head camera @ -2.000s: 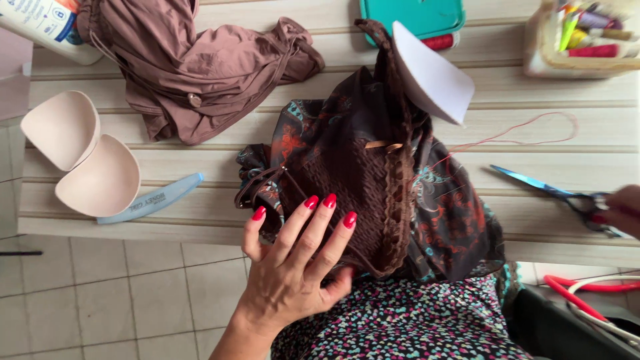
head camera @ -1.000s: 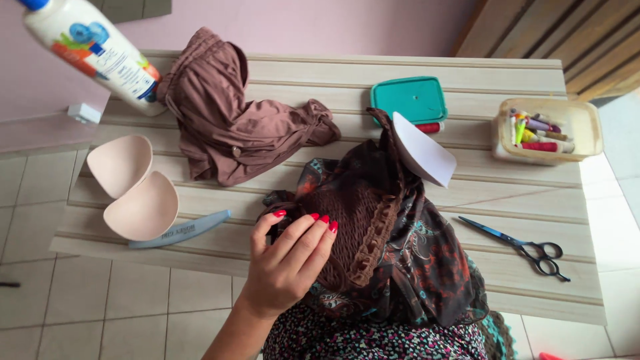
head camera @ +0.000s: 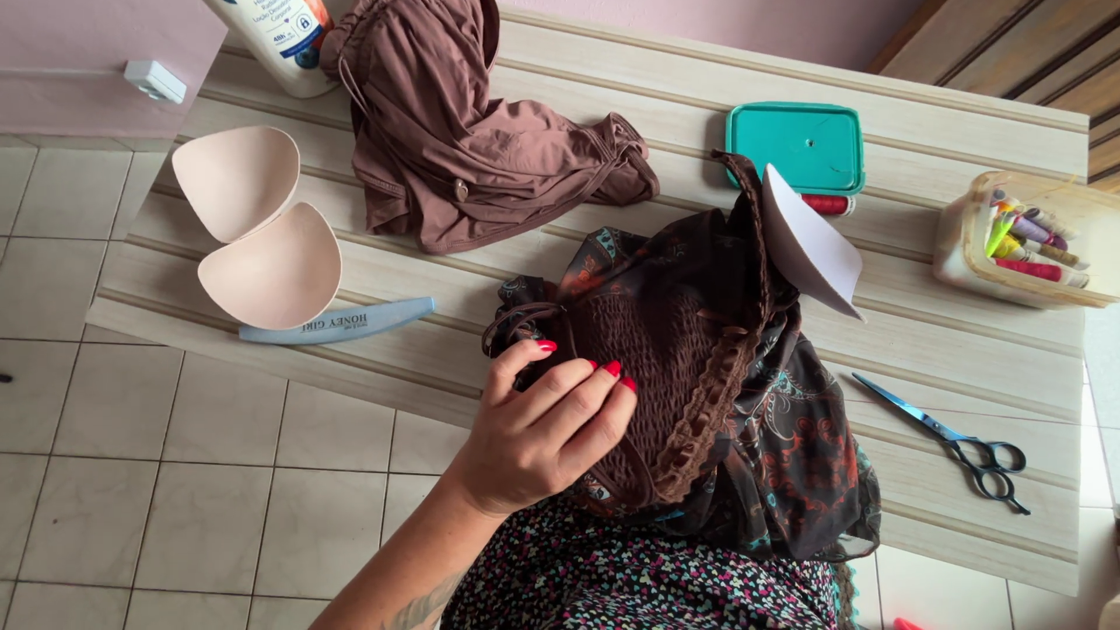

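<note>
My left hand [head camera: 551, 420] rests on the smocked part of a dark patterned garment [head camera: 787, 437], its fingers bent and somewhat apart over the brown fabric; whether it pinches any cloth is not clear. Brown lace trim [head camera: 709, 420] runs just right of the fingers. A white bra cup pad [head camera: 809, 245] stands tilted at the garment's upper right edge. To the right on the table lie blue-black scissors [head camera: 949, 437], their blades together, with a thin thread passing near them. My right hand is out of view.
Two beige bra pads [head camera: 271, 267] and a blue nail file [head camera: 341, 322] lie left. Behind are a mauve garment [head camera: 490, 166], a lotion bottle [head camera: 284, 44], a teal lid [head camera: 794, 149] and a red thread spool [head camera: 827, 205]. A plastic tub [head camera: 980, 254] of spools stands at the right of the slatted table.
My right hand, at the scissors two seconds ago, has left the view; the scissors lie on the table. My left hand stays at the dark garment. The view has shifted.
</note>
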